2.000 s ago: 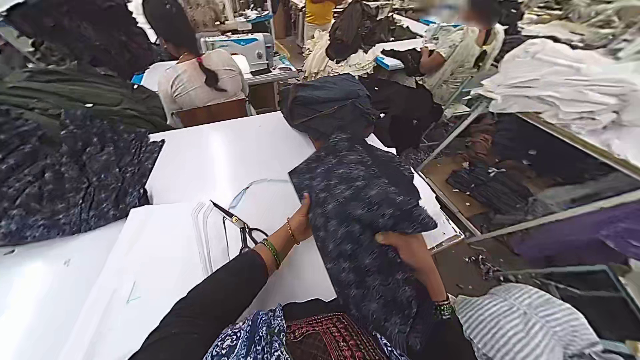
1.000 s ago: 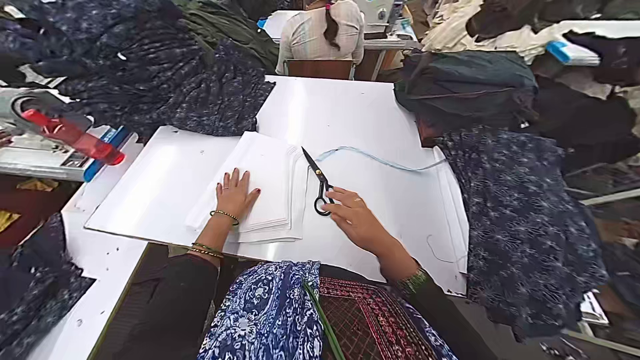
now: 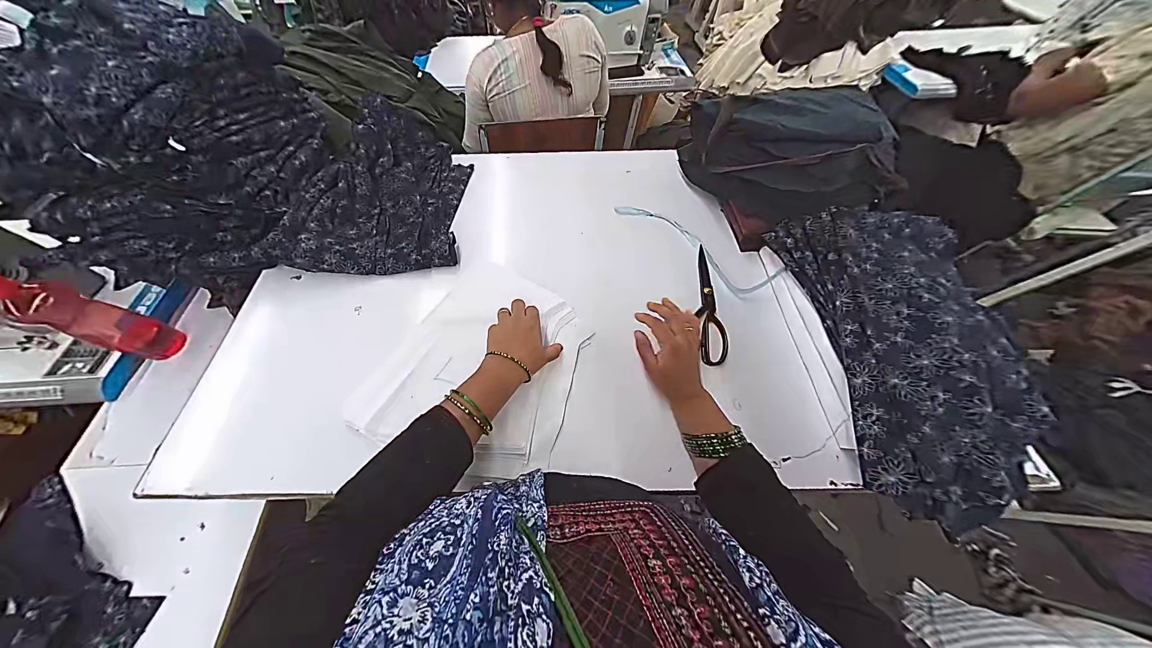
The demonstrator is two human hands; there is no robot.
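My left hand (image 3: 522, 340) rests on a stack of thin white sheets (image 3: 486, 396), its fingers bent over the upper right part; whether it pinches a sheet I cannot tell. My right hand (image 3: 670, 346) is above the white tabletop (image 3: 576, 207) with fingers spread and nothing held. Just right of its fingertips lie black-handled scissors (image 3: 709, 310), blades pointing away from me. A light blue cord (image 3: 670, 220) curves beyond and beside the blades. A loose dark thread (image 3: 569, 396) runs along the right side of the stack.
Dark floral fabric (image 3: 360, 198) is heaped at the left; more floral fabric (image 3: 909, 360) hangs over the right edge. A dark bundle (image 3: 792, 144) sits at the back right. A red bottle (image 3: 90, 319) lies far left. A person (image 3: 540, 72) sits beyond the table near a sewing machine (image 3: 621, 31).
The floral fabric my hands held two seconds ago now lies at the table's right. My right hand has let go of the scissors, which have moved right. My left hand stays at the white stack.
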